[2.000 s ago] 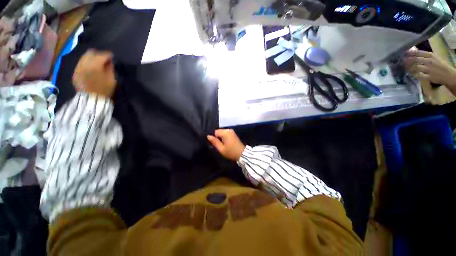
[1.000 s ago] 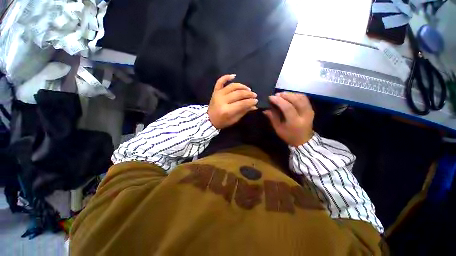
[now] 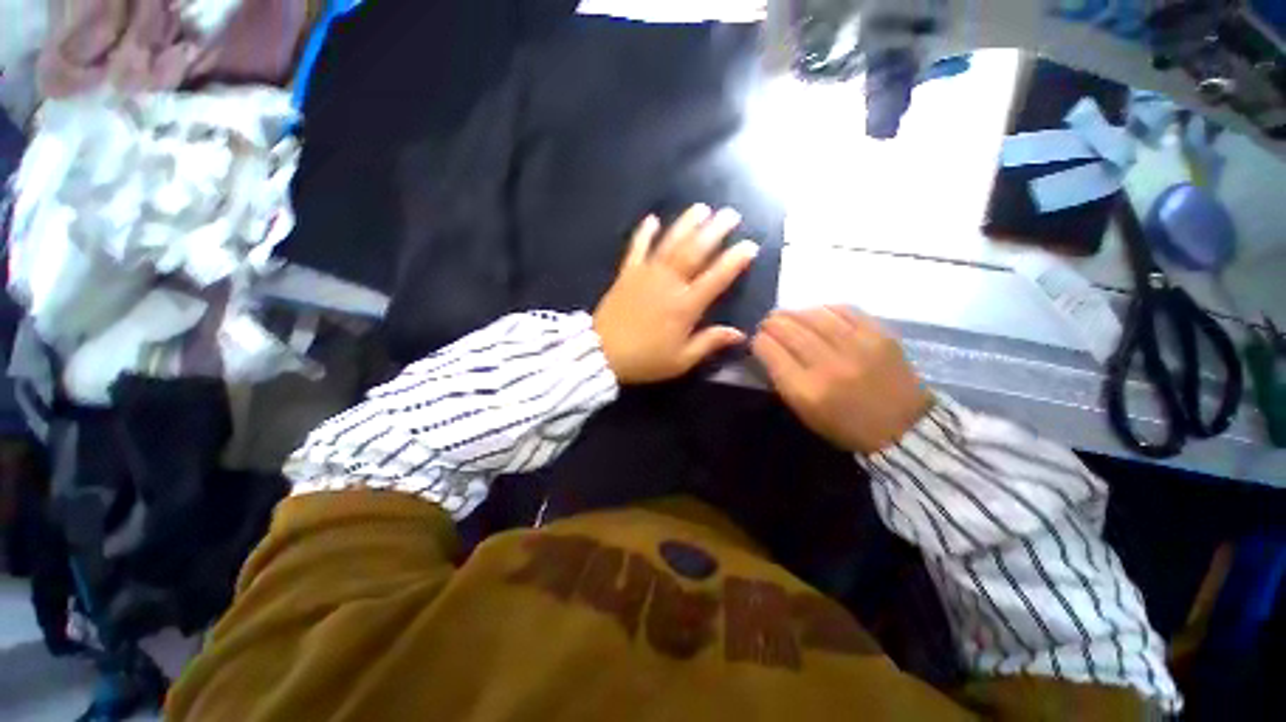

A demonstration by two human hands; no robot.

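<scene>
A large black fabric panel lies on the white machine table, its right edge beside the brightly lit needle area. My left hand lies on the panel near its front edge, fingers spread and pointing away from me. My right hand is at the panel's front right corner, fingers together and bent down at the edge. Whether it pinches the cloth is hidden. The sewing machine's head shows only in part at the top.
Black scissors lie at the right, near a purple round item and a phone with pale tape strips. White scraps are heaped at the left, with pink-brown cloth behind. A blue crate edge shows lower right.
My left hand came from the far left onto the panel beside my right hand. Since a second ago its fingers have spread flat. The view has tilted up slightly, and more of the machine shows.
</scene>
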